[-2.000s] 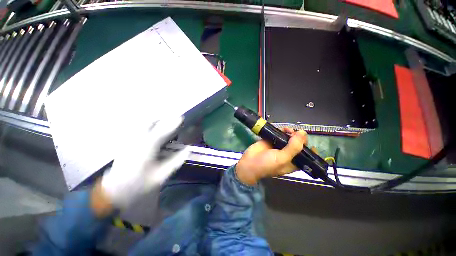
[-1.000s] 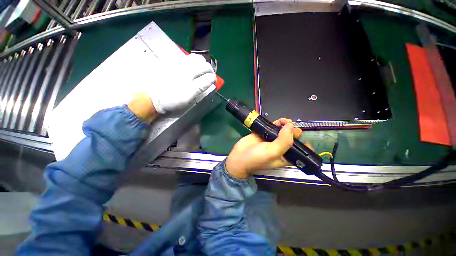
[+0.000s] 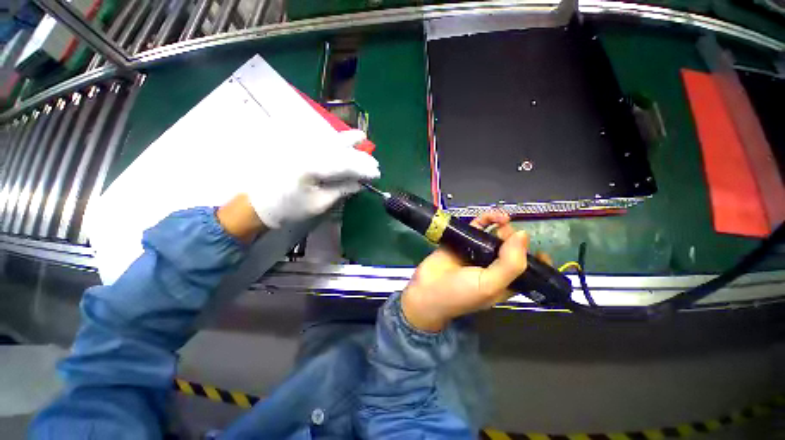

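The closed silver-white enclosure [image 3: 189, 155] lies turned at an angle at the left. My left hand [image 3: 314, 185], in a white glove, is at its right corner with fingertips together beside the driver's bit; whether they pinch a screw is too small to tell. My right hand [image 3: 465, 275], bare, grips the black electric screwdriver [image 3: 439, 228] with a yellow band. Its thin bit points up-left and meets the gloved fingertips at the enclosure's edge. A black-inside open chassis [image 3: 534, 120] lies flat to the right.
Green boards [image 3: 392, 94] lie under the work. A red foam sheet [image 3: 723, 163] lies at the right. Steel rollers [image 3: 60, 155] are at the left. The aluminium edge [image 3: 361, 279] runs in front of me. The black cable [image 3: 714, 292] trails right.
My gloved left hand, blurred over the enclosure's front at first, moved to its right corner, then drew its fingertips down to the bit. The right hand kept hold of the screwdriver, with little shift.
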